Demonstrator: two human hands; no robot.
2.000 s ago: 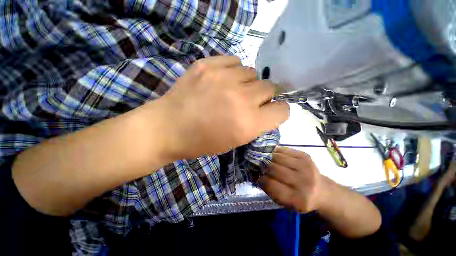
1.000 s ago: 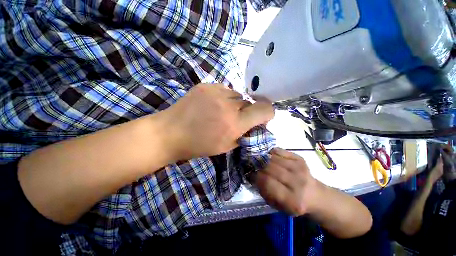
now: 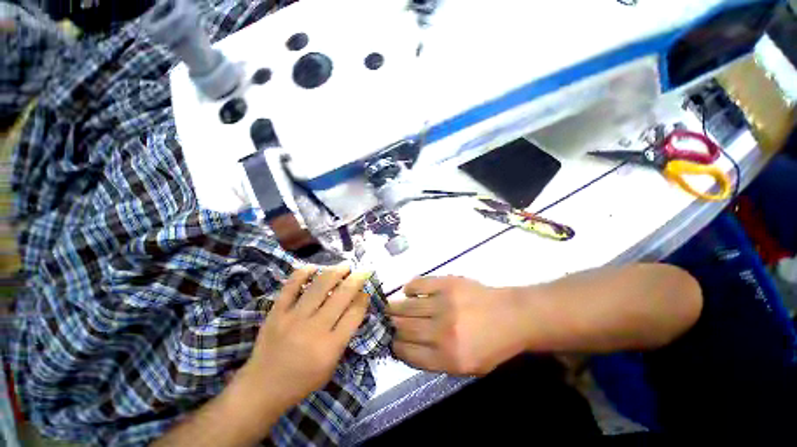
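The plaid fabric [image 3: 166, 297] lies in a large crumpled mass left of and below the white sewing machine head [image 3: 367, 96]. My left hand [image 3: 310, 336] lies flat on the fabric, fingers together, fingertips beside the presser foot [image 3: 349, 253]. My right hand [image 3: 446, 327] is curled against the bunched fabric edge, just right of my left fingertips. Its fingertips are partly hidden in the cloth, and it grips the fabric there. The needle tip is too small and bright to make out.
Thread snips [image 3: 529, 221] lie right of the needle area, with a thin dark sliver [image 3: 441, 194] beside them. A black flat rectangle [image 3: 511, 170] lies under the machine arm. Scissors [image 3: 668, 160] with red and yellow handles lie farther right, near the table's worn grey edge [image 3: 393, 409].
The view has swung, now showing the machine head from above. My left hand has gone from a curled grip to flat on the cloth. My right hand remains at the bunched edge.
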